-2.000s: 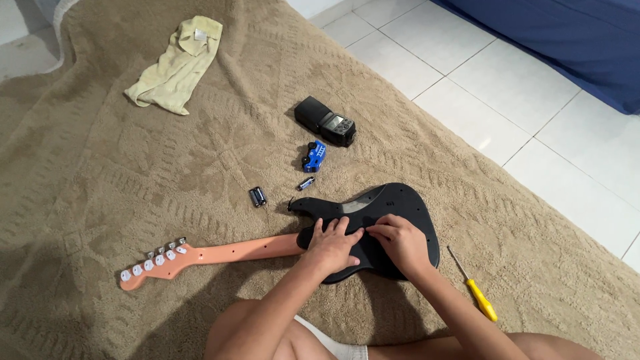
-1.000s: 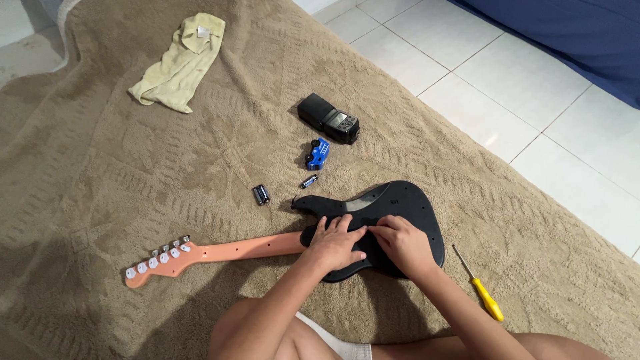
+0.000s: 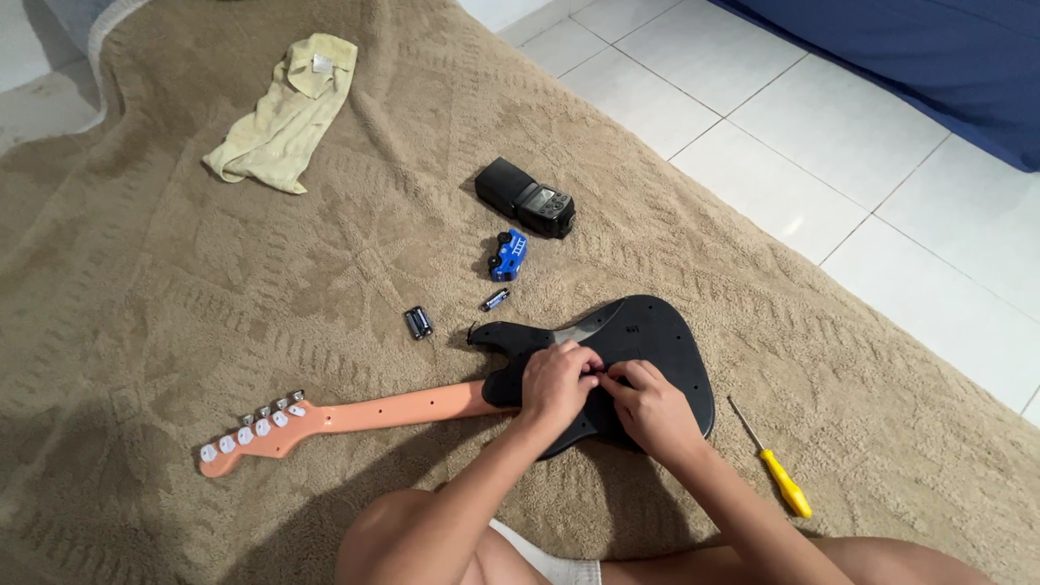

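A toy electric guitar [image 3: 650,333] lies back side up, its black body under both hands and its orange neck pointing left. My left hand [image 3: 561,378] rests on the middle of the body with its fingers bent inward. Against its fingertips are those of my right hand [image 3: 654,406], at the body's centre. Whatever lies between the fingertips is too small and covered to tell. A yellow-handled screwdriver [image 3: 784,483] lies right of the guitar. Above the body are a single battery [image 3: 495,300] and, farther left, a pair of batteries [image 3: 418,322].
A blue toy car [image 3: 508,255] and a black camera flash [image 3: 526,197] lie beyond the guitar. Farther back left is a pale yellow cloth [image 3: 288,118]. All rest on a brown textured blanket [image 3: 390,236], whose edge borders a white tiled floor [image 3: 796,146]. Bare legs are at the bottom.
My left hand, spread flat on the guitar's back before, has drawn its fingers in and now meets my right fingertips. The right hand stays at about the same spot.
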